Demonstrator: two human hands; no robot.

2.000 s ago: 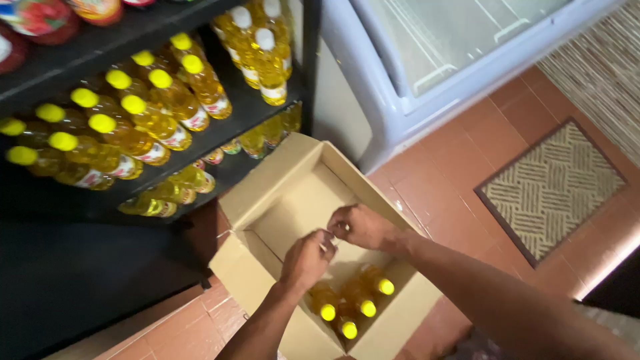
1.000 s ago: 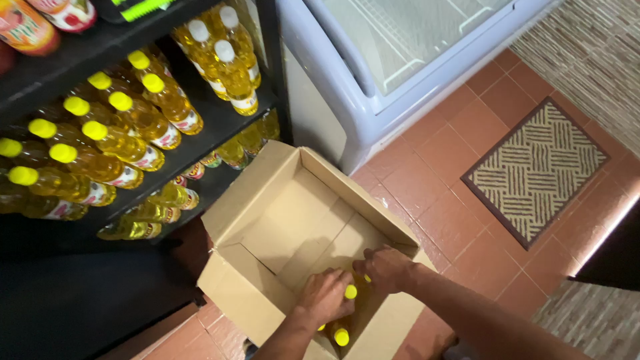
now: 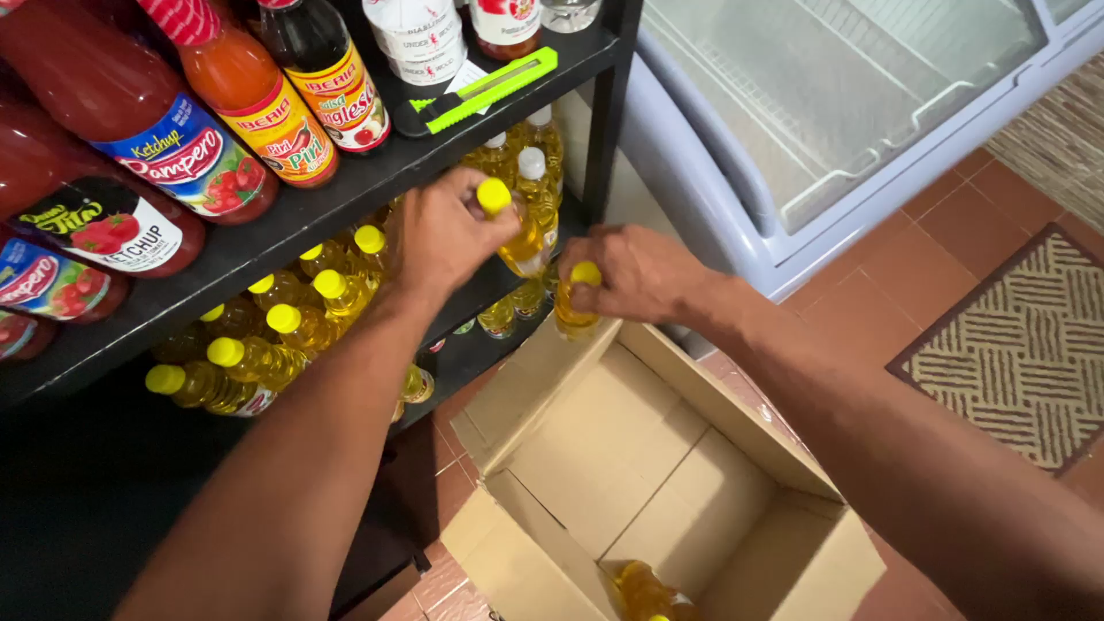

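Observation:
My left hand [image 3: 453, 228] grips a yellow-capped bottle of yellow oil [image 3: 523, 246] at the edge of the black shelf, beside white-capped oil bottles [image 3: 536, 190]. To its right, my right hand [image 3: 634, 276] is closed around another yellow-capped oil bottle [image 3: 576, 304], above the raised flap of an open cardboard box [image 3: 604, 440]. Down in the box, near the bottom of the view, lies at least one more oil bottle [image 3: 642, 591]. Rows of yellow-capped oil bottles [image 3: 293, 323] stand on the shelf left of my left wrist, partly hidden by my forearm.
On the upper black shelf [image 3: 345, 185] stand ketchup bottles [image 3: 164, 147], sauce bottles [image 3: 323, 78], stacked wrapped cans [image 3: 418, 39] and a green utility knife [image 3: 483, 93]. A glass-topped chest freezer [image 3: 768, 207] is at the right, with a patterned mat [image 3: 1018, 345] on the tiled floor.
Both hands have moved up from inside the box to the shelf, now each with an oil bottle. Fewer bottles show in the box. The view has shifted closer to the shelf.

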